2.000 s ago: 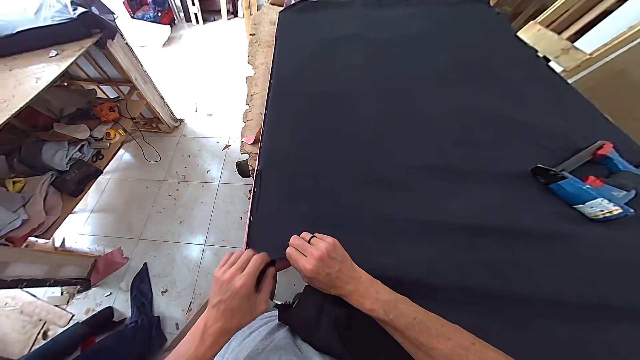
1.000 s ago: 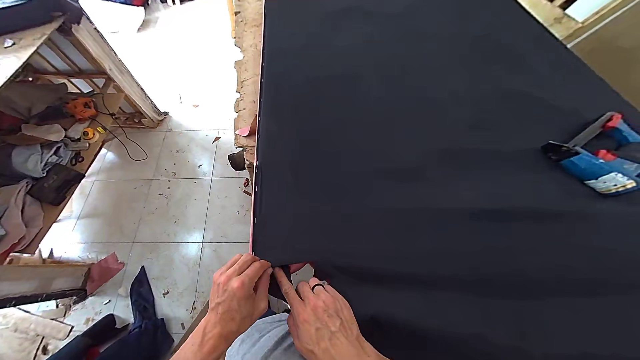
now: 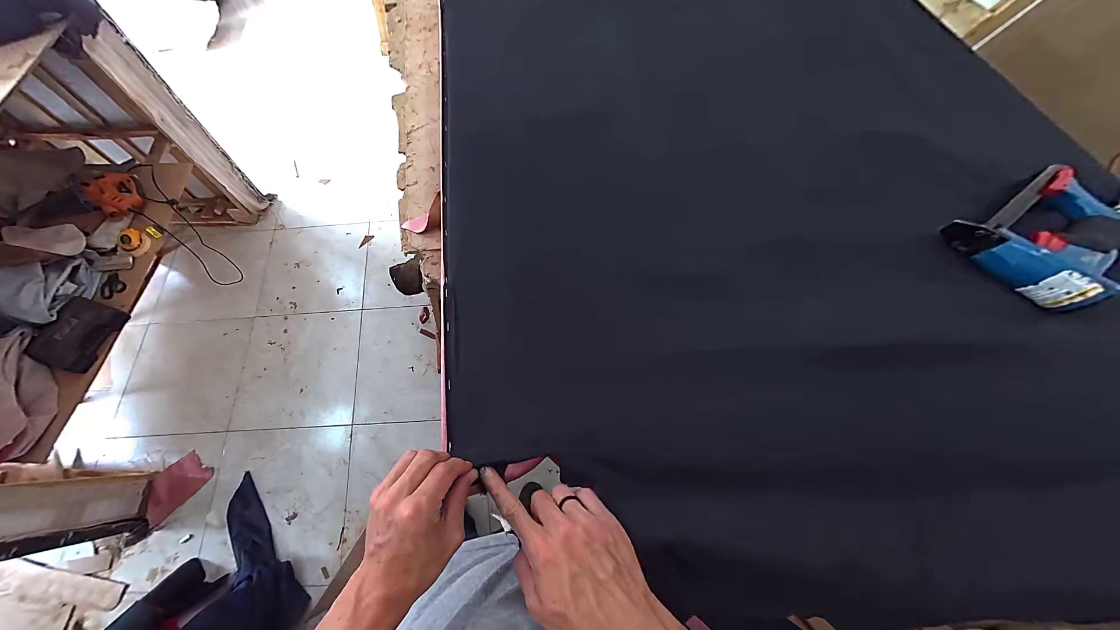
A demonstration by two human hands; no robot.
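A large sheet of black fabric (image 3: 744,262) lies over a flat piece, with a row of small staples along its left edge. At the near left corner my left hand (image 3: 416,512) pinches the fabric's folded edge between thumb and fingers. Beside it my right hand (image 3: 573,547), a dark ring on one finger, presses its extended index finger on the same fold. Under the corner a bit of reddish material (image 3: 523,467) shows. A blue staple gun (image 3: 1041,254) with red parts rests on the fabric at the right.
A ragged-edged board (image 3: 416,131) runs along the fabric's left side. At the left, a wooden shelf (image 3: 144,271) holds cloth scraps, an orange corded power tool (image 3: 114,192) and a yellow tape measure (image 3: 131,241). Dark blue cloth (image 3: 254,560) lies on the tiled floor (image 3: 297,376).
My right hand has turned from a closed grasp at the corner to a pointing index finger on the fold. My left hand stays at the corner. The view has shifted somewhat.
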